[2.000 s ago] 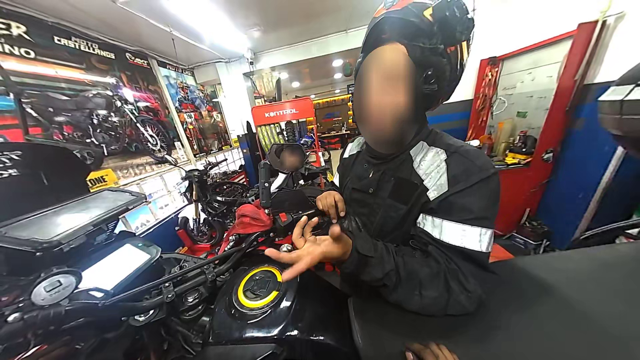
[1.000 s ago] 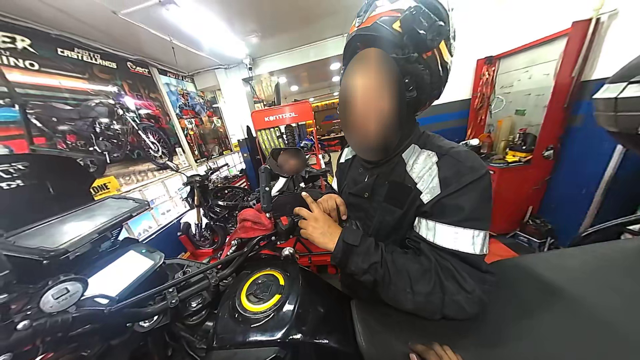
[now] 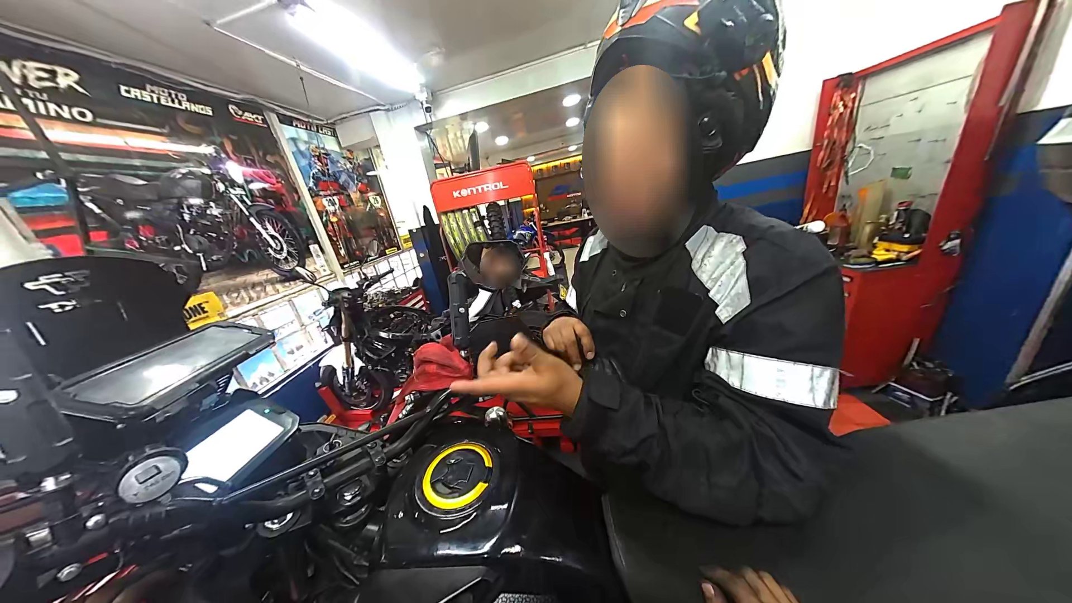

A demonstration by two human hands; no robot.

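Note:
At the bottom edge, the fingers of my right hand [image 3: 748, 585] rest on the black motorcycle seat [image 3: 938, 494], with nothing seen in them; the palm is out of frame. My left hand is not in view. Left of the seat is a glossy black fuel tank [image 3: 523, 515] with a yellow-ringed filler cap [image 3: 457, 476]. Across the motorcycle stands a person in a helmet [image 3: 745, 84] and a black jacket [image 3: 720, 419] with reflective bands. This person's one hand [image 3: 523, 377] is held palm up over the tank, fingers spread, and the other [image 3: 569, 339] is near the chest.
At the left are the handlebar [image 3: 335, 469], a lit display [image 3: 234, 444], a dark-screened device [image 3: 167, 368] and a round gauge [image 3: 152, 477]. A red cloth [image 3: 435, 368] lies beyond. Behind stand another motorcycle [image 3: 360, 343], a second person [image 3: 502, 276] and a red cabinet [image 3: 888, 318].
The other person's near hand goes from spread palm up, to pointing near the other hand, to palm up again. My right hand stays on the seat.

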